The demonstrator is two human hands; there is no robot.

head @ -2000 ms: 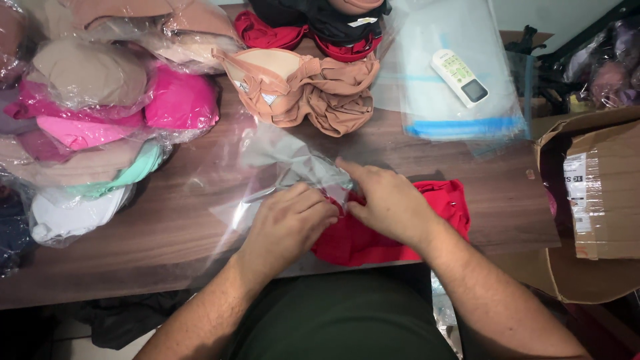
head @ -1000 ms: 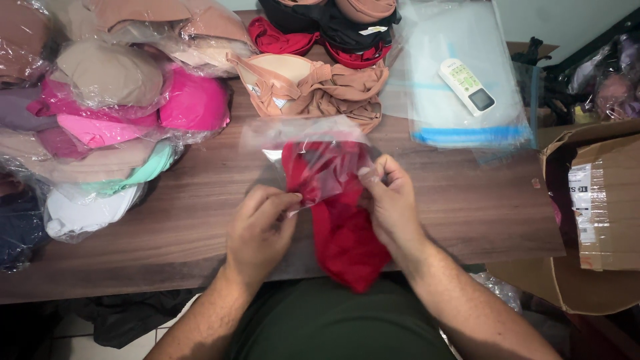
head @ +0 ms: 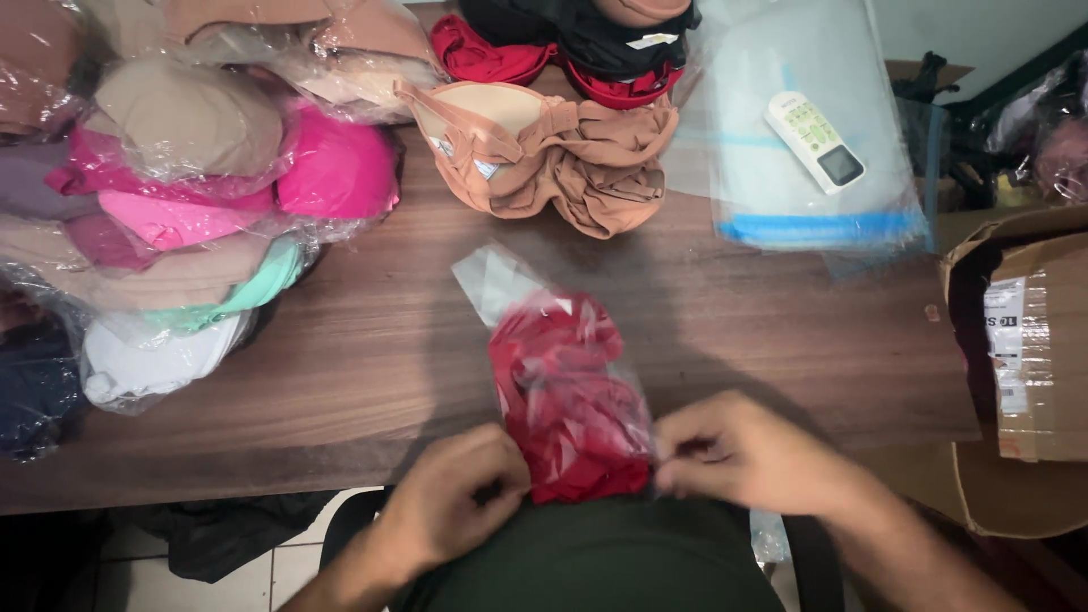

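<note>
A folded red fabric garment (head: 565, 395) lies inside a clear plastic bag (head: 497, 280) at the near edge of the wooden table, against my body. My left hand (head: 476, 489) pinches the bag's near left corner between thumb and fingers. At the near right corner, my right hand (head: 710, 450) grips the bag's edge in the same way. Beyond the bag, a tan bra (head: 544, 153) lies folded on the table, with black and red bras (head: 616, 55) behind it.
Bagged bras in several colours (head: 204, 195) are heaped at the left. A white remote control (head: 814, 143) rests on a stack of clear plastic bags (head: 790, 200) at the back right. An open cardboard box (head: 1050, 340) stands beside the table's right end.
The red garment, outside the bag and low on the table two seconds ago, is now inside it. My hands have moved down to the bag's near corners.
</note>
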